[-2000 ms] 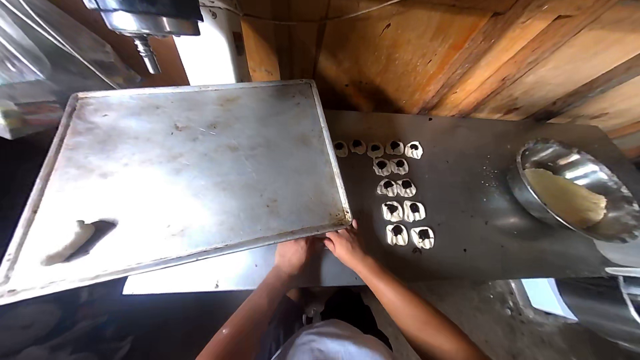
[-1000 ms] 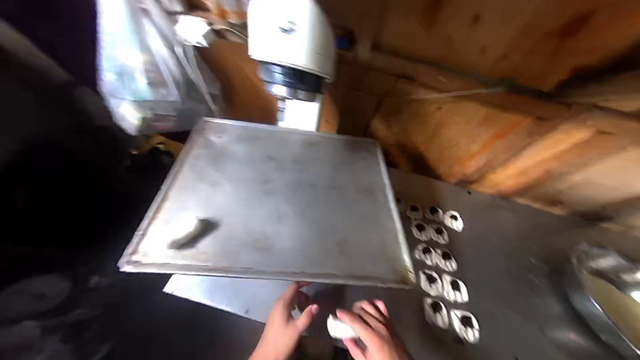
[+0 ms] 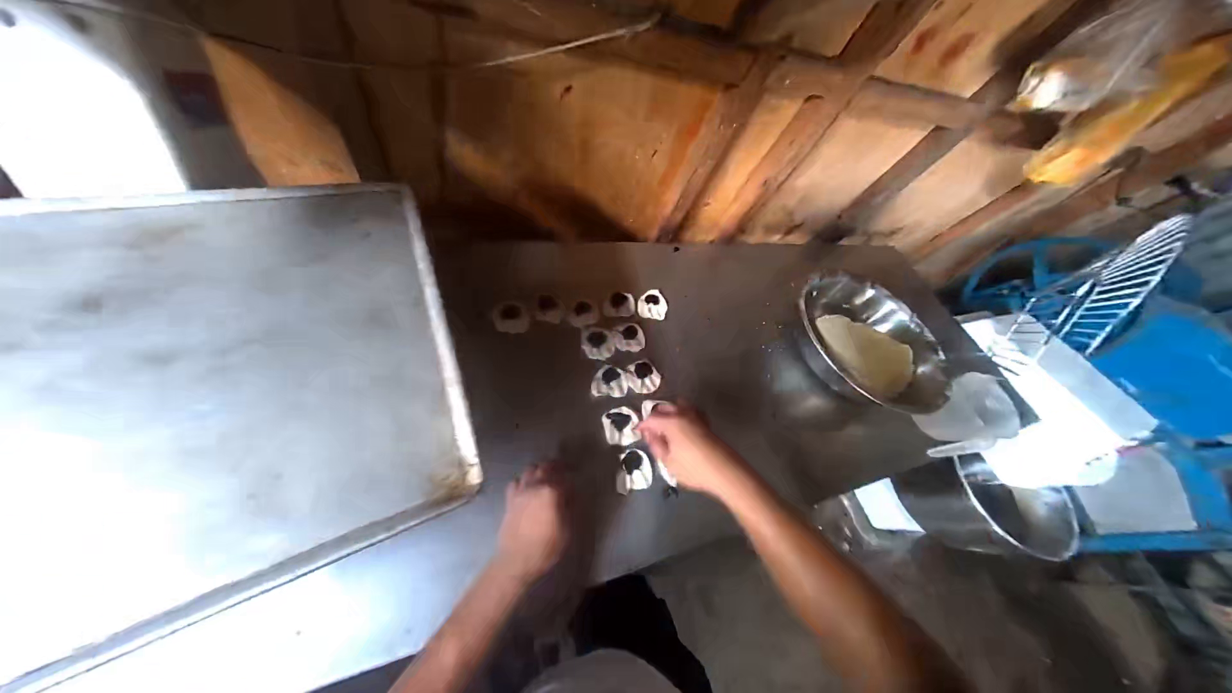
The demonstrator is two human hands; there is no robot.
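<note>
Several small white dough pieces with dark filling [image 3: 633,470] lie in rows on a grey metal table. My right hand [image 3: 679,448] reaches over the right-hand pieces of the two lowest rows, its fingertips at one piece and partly covering it; whether it grips that piece cannot be told. Blurred, my left hand [image 3: 537,515] is low over the table between the dough pieces and a large metal baking tray [image 3: 438,327]; its fingers look curled, and their contents are hidden. A steel bowl [image 3: 818,351] holding a pale yellowish dough mass [image 3: 866,356] stands right of the rows.
A wooden wall [image 3: 597,125] runs behind the table. At the right are a second metal bowl [image 3: 1064,520], a white plastic scoop or container [image 3: 972,409], a wire rack [image 3: 1131,279] and blue objects [image 3: 1169,375]. The tray takes up the left side.
The view has swung right. A second ago both hands were near the tray's front edge, the right with a white dough piece; now the right hand is at the rows of filled pieces.
</note>
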